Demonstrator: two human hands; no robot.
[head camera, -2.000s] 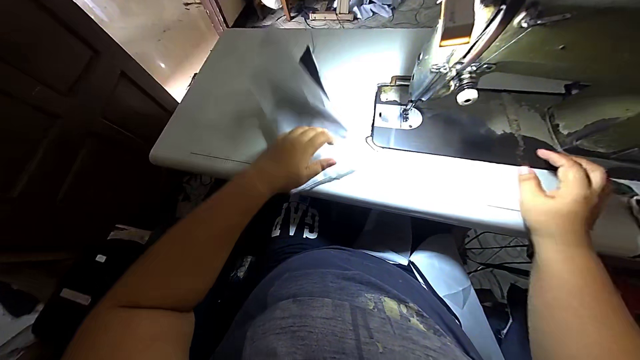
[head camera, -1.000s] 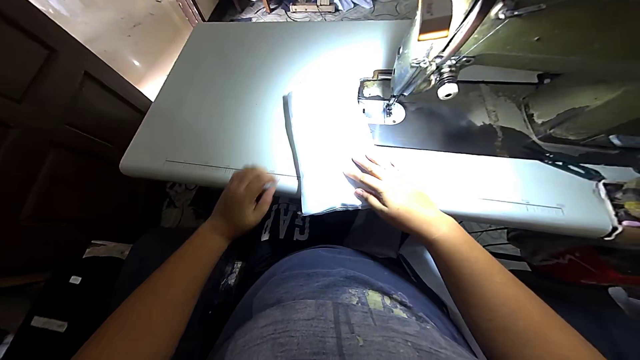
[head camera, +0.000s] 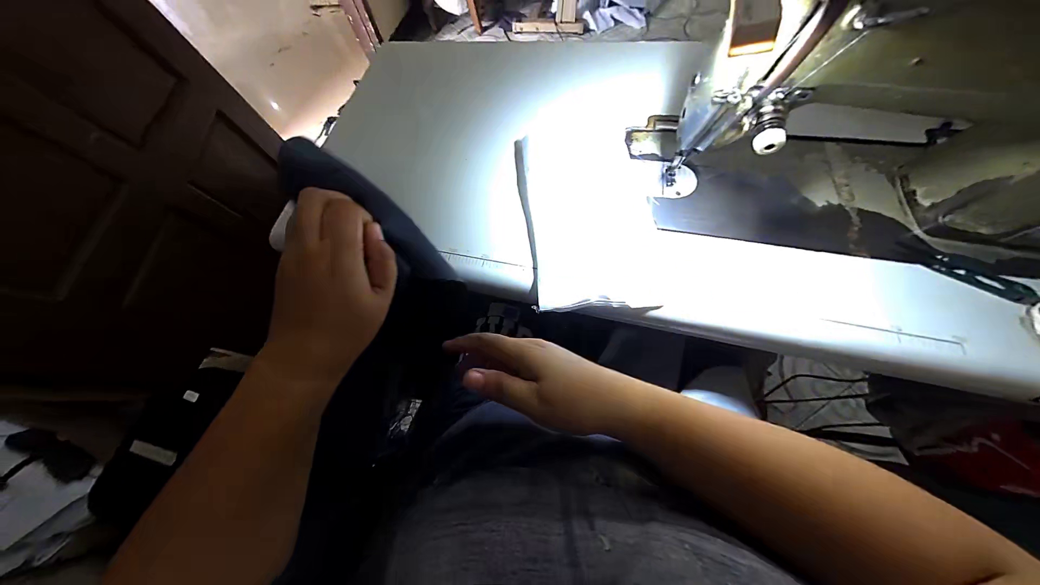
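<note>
My left hand (head camera: 333, 276) is closed on a dark fabric piece (head camera: 382, 215), lifted at the left front of the sewing table. Something white shows beside that hand. Over my lap, my right hand (head camera: 528, 378) has its fingers apart, near the dark cloth's lower part; no hold on it shows. A stack of white fabric (head camera: 589, 236), glaring under the lamp, lies on the table with its front end at the table's edge and a dark strip along its left side. To its right is the presser foot (head camera: 673, 172) of an industrial sewing machine (head camera: 902, 73).
The white tabletop (head camera: 422, 106) has a ruler marking along its front edge. A dark wooden door (head camera: 106, 162) stands at the left. Scissors with dark handles (head camera: 987, 280) lie at the right. Cables hang below the table, and a dark bag with white patches (head camera: 154, 451) is at lower left.
My left hand has risen with dark fabric in it. My right hand has left the white stack and come down over my lap. The stack stays on the table.
</note>
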